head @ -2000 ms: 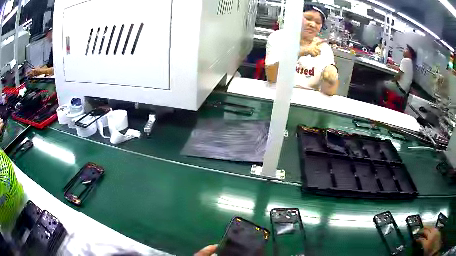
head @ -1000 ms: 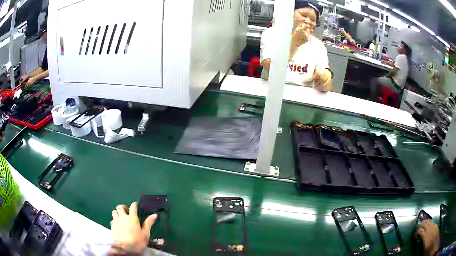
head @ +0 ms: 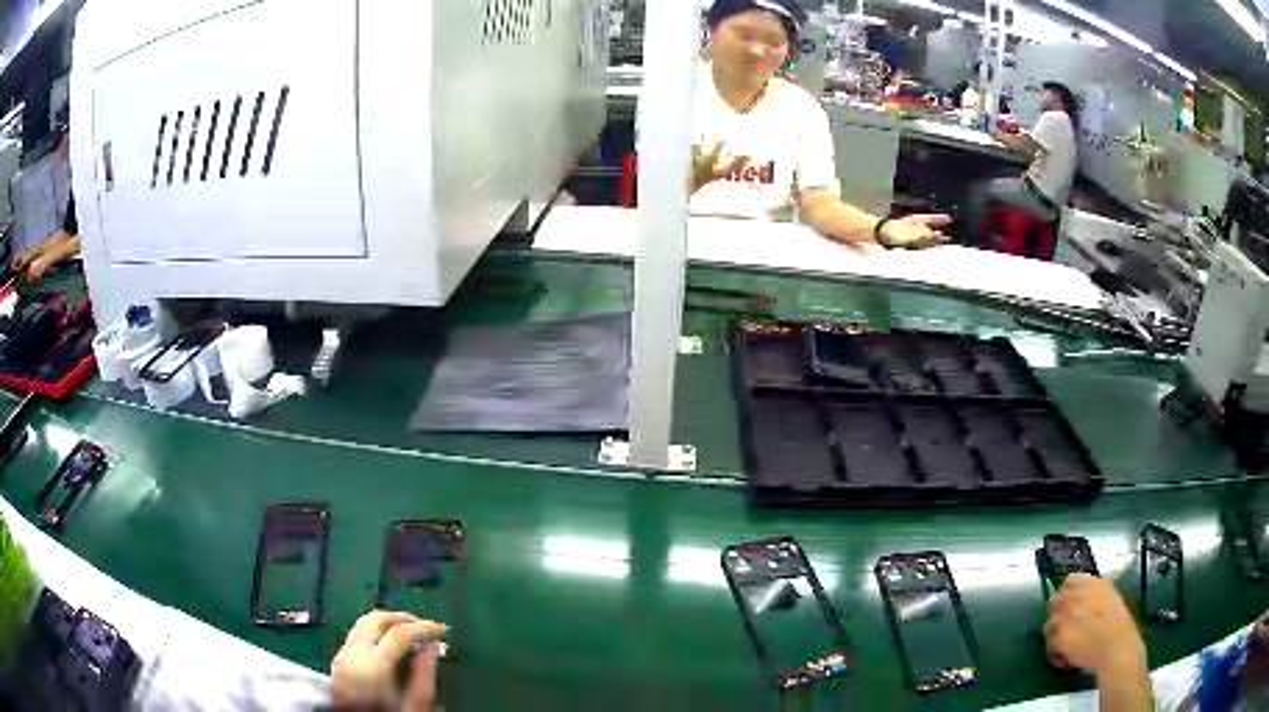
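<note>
Black phone frames lie singly on the green belt [head: 557, 626]. My left hand [head: 390, 659] is at the lower end of one frame [head: 423, 556], with thumb and fingers closed around that end. The frame's upper end shows beyond my fingers; its lower end is partly hidden. Another frame [head: 292, 563] lies just to the left. Two frames with shiny patches, one nearer [head: 786, 612] and one beside it [head: 928, 619], lie to the right. My right hand is not in view.
Another worker's hand [head: 1097, 626] touches a frame at right. Black blocks [head: 86, 661] stand on the left white ledge. Beyond the belt are a compartment tray [head: 919, 445], pale post [head: 658, 278], dark sheet [head: 529, 376], white rolls [head: 244, 365] and machine housing [head: 306, 153]. A person stands opposite.
The view has shifted right and the frames have moved left along the belt. My left hand has gone from beside one frame to the lower end of the neighbouring frame and closed there.
</note>
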